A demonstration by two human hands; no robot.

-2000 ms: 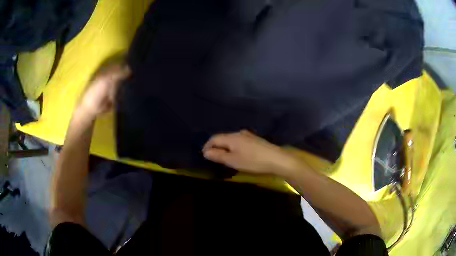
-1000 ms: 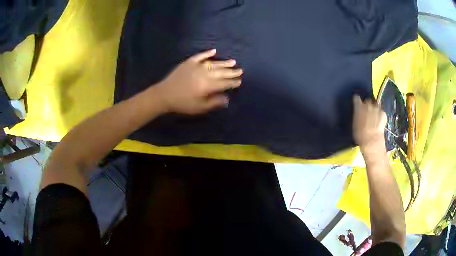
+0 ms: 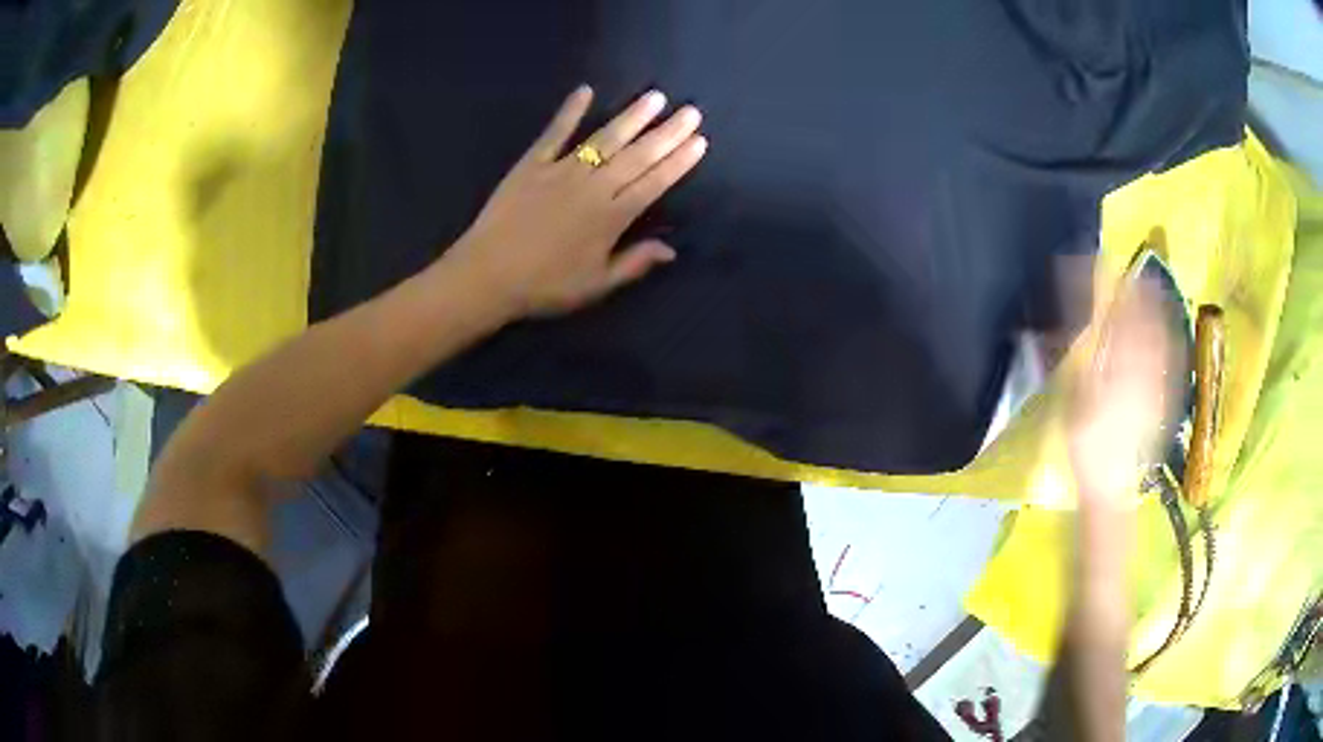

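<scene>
A dark navy garment (image 3: pixel 813 261) lies spread right side out on the yellow table cover (image 3: pixel 160 247). My left hand (image 3: pixel 580 210) lies flat on the garment left of its middle, fingers spread, a ring on one finger. My right hand (image 3: pixel 1124 384) is blurred, off the garment's right edge and in front of the iron; its fingers cannot be made out. The steam iron stands on the yellow cloth at the right, its dark plate partly hidden by my hand, its orange-brown handle (image 3: pixel 1209 392) showing to the right of the hand.
Another dark garment (image 3: pixel 73 51) lies at the top left edge. The iron's cord (image 3: pixel 1193 580) runs down from its rear over yellow cloth at the right. The table's near edge runs just in front of my body. Pale floor (image 3: pixel 900 544) shows below it.
The garment has been spread flatter and further right over two seconds. My left hand has moved from the left edge onto the cloth. My right hand has moved right, from the garment to the iron.
</scene>
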